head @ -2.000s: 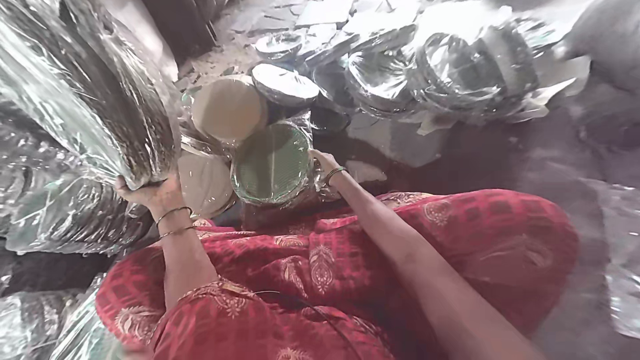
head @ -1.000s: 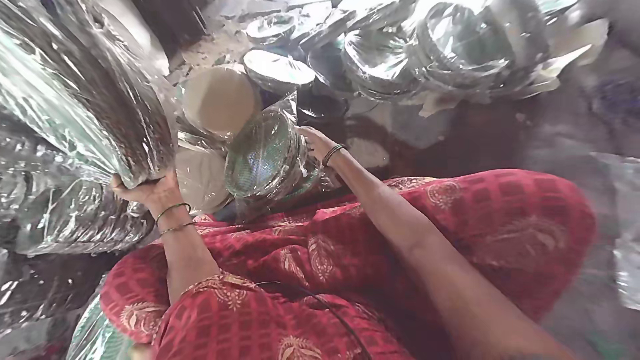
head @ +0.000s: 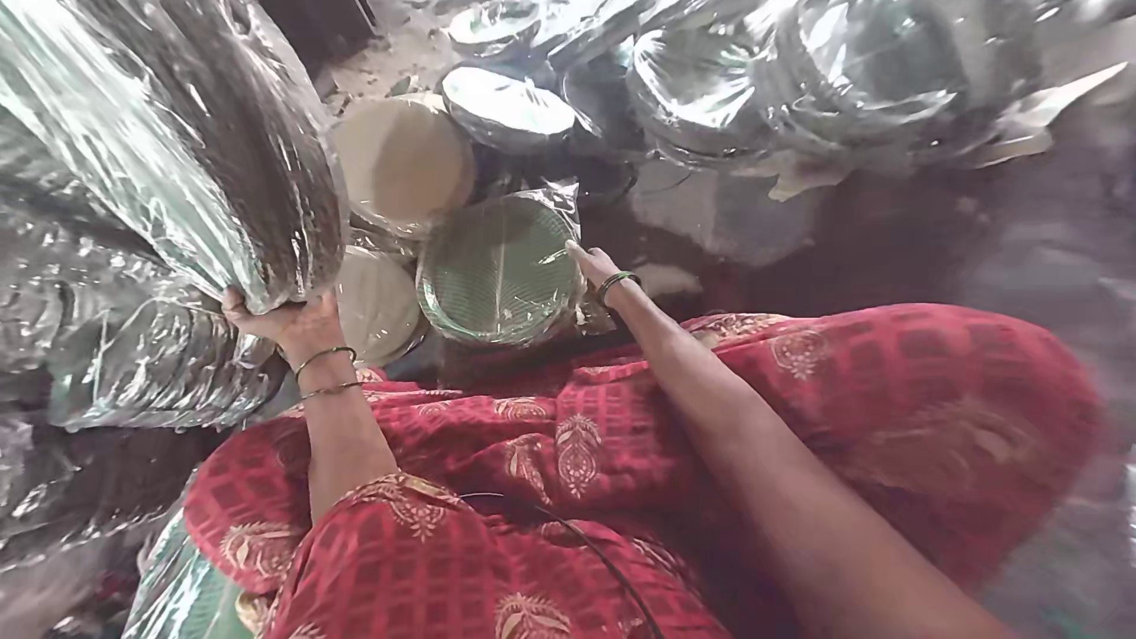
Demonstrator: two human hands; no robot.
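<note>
My left hand (head: 288,321) grips the lower end of a tall stack of round items in clear plastic wrap (head: 191,142), which leans up to the top left. My right hand (head: 592,266) is at the right edge of a green round item in clear plastic (head: 500,271), thumb side on its rim. Whether the fingers below close on it is hidden. Just left of the green item are a beige wrapped disc (head: 404,164) and a paler wrapped disc (head: 377,302).
Shiny wrapped round items (head: 701,89) lie in a row across the top. More wrapped stacks (head: 169,364) stand at the left. My crossed legs in red patterned cloth (head: 577,444) fill the front. Another green wrapped item (head: 182,577) lies at the bottom left.
The green wrapped item under my right hand was tilted a second ago and now lies flatter. My left hand has kept hold of the tall stack.
</note>
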